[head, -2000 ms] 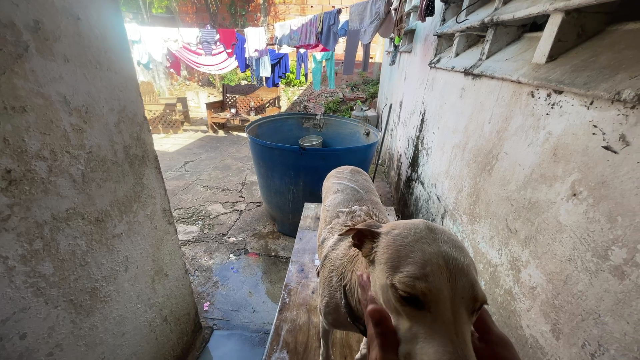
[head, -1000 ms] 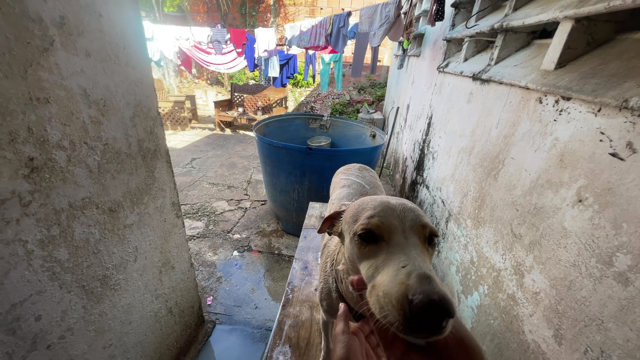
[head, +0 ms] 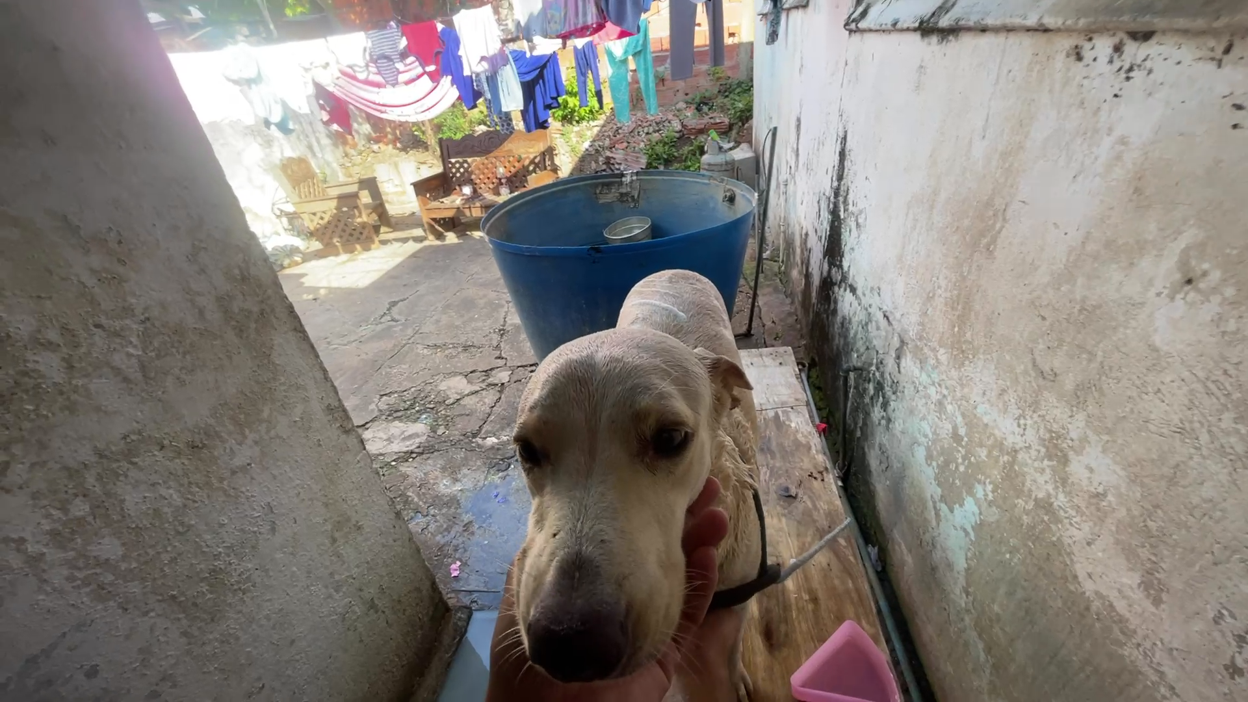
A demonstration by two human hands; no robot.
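Observation:
A wet, light-tan dog stands on a wooden board, its head turned toward me and its body behind. My left hand cups the lower jaw from the left and below, partly hidden by the muzzle. Against the other cheek and under the jaw lies my right hand, fingers curled upward. A dark collar with a light lead runs round the dog's neck. Beside the dog on the board, at the lower right, is a pink plastic container, partly cut off.
Behind the dog stands a large blue tub with a metal bowl inside. Rough walls flank both sides. Farther back are wooden benches and laundry on lines. The cracked concrete floor is wet in places.
The dog's head has turned and moved left in view, from the right side toward the middle, with my hands around the jaw. The pink container has come into view.

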